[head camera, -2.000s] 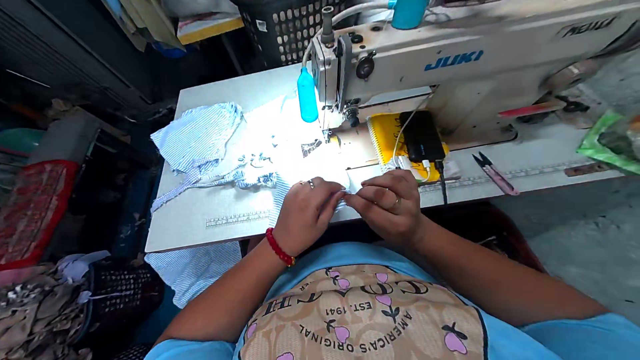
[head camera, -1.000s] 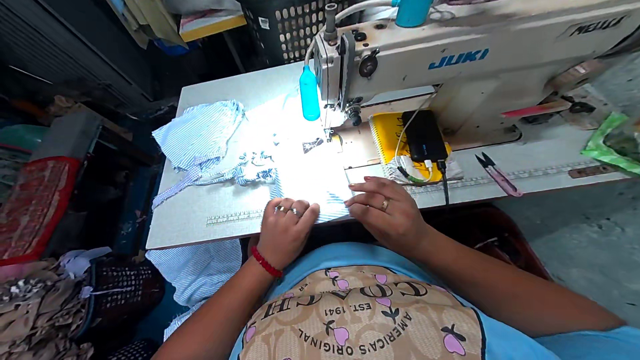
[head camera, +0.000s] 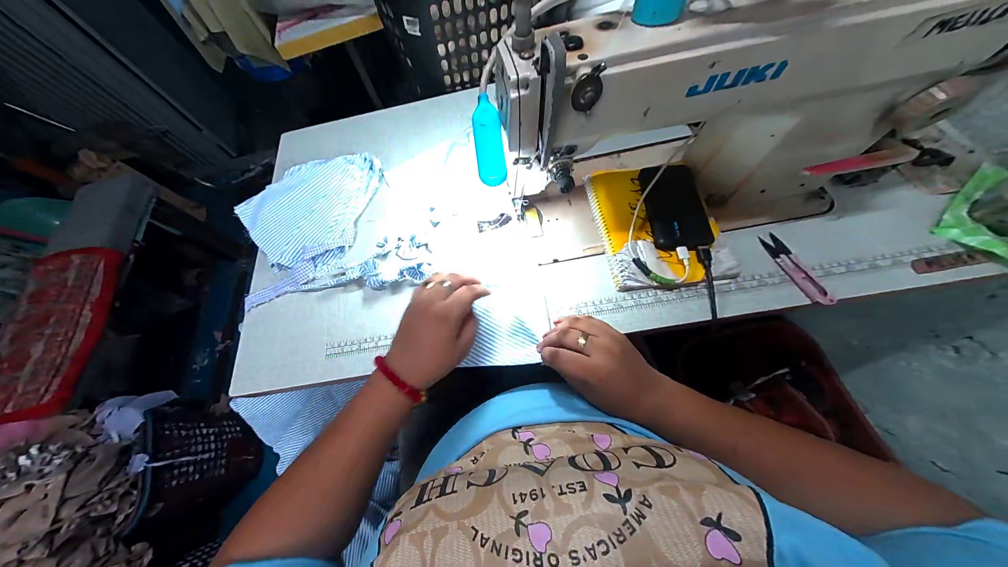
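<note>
A blue-and-white striped fabric piece (head camera: 504, 335) lies at the front edge of the table, below the needle area of a Juki sewing machine (head camera: 630, 87). My left hand (head camera: 441, 319) rests palm down on its left side, fingers bent. At its right edge, my right hand (head camera: 594, 358) touches the cloth with its fingertips; whether it pinches the cloth is not clear. To the left lie a stack of striped fabric pieces (head camera: 315, 209) and a gathered striped strip (head camera: 394, 264). The glare of a lamp hides part of the cloth near the presser foot (head camera: 520, 206).
A yellow spiral notebook (head camera: 610, 209) holds a black power bank (head camera: 676, 206) with cables. Pink thread snips (head camera: 799, 272) lie on the right, across a measuring tape (head camera: 756, 279). A basket of scraps (head camera: 197, 465) stands at lower left; striped cloth (head camera: 307, 417) hangs under the table edge.
My hands were close together at the table edge two seconds ago and are now apart. Since one second ago, my left hand has moved forward onto the cloth.
</note>
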